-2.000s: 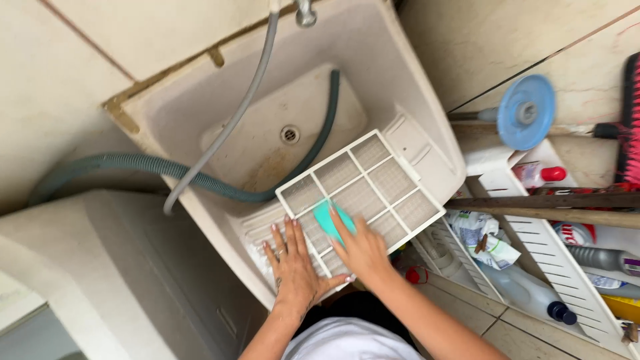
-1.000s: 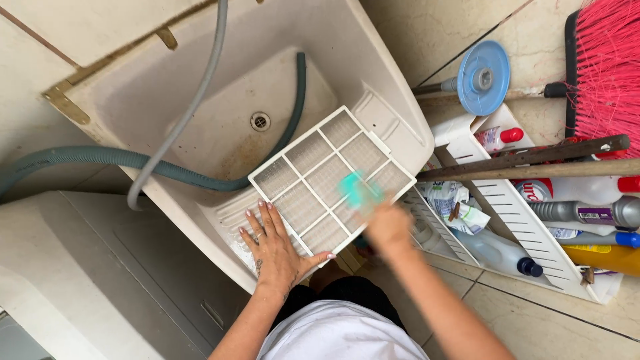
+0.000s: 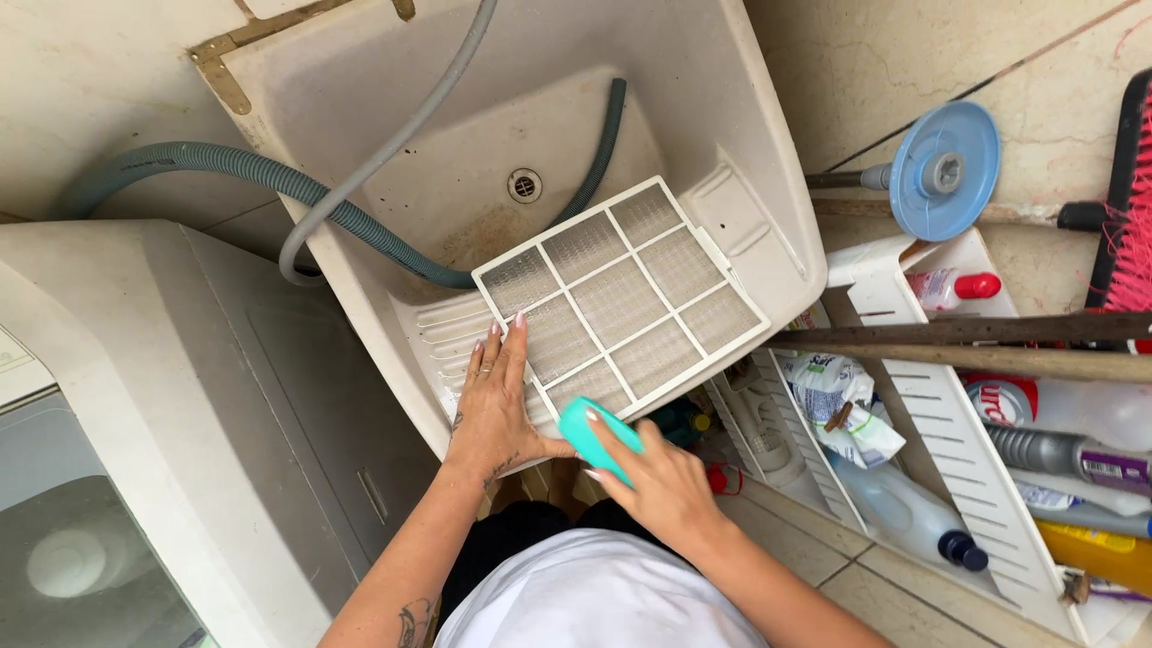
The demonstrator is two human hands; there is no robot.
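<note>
A white plastic-framed mesh air filter lies across the ribbed front of a utility sink. My left hand is spread flat on its left edge, fingertips on the frame and thumb near the lower corner. My right hand grips a turquoise brush by its body at the filter's lower edge, close to my left thumb. Whether its underside, which is hidden, touches the mesh I cannot tell.
A grey corrugated hose runs over the sink's left wall, crossed by a thinner grey hose. A washing machine stands left. At right are a white slatted rack with bottles, wooden handles, a blue disc-shaped tool and a pink-bristled broom.
My right hand has brought the turquoise brush from over the mesh down to the filter's lower edge, near my left thumb. My left hand remains on the filter's left side.
</note>
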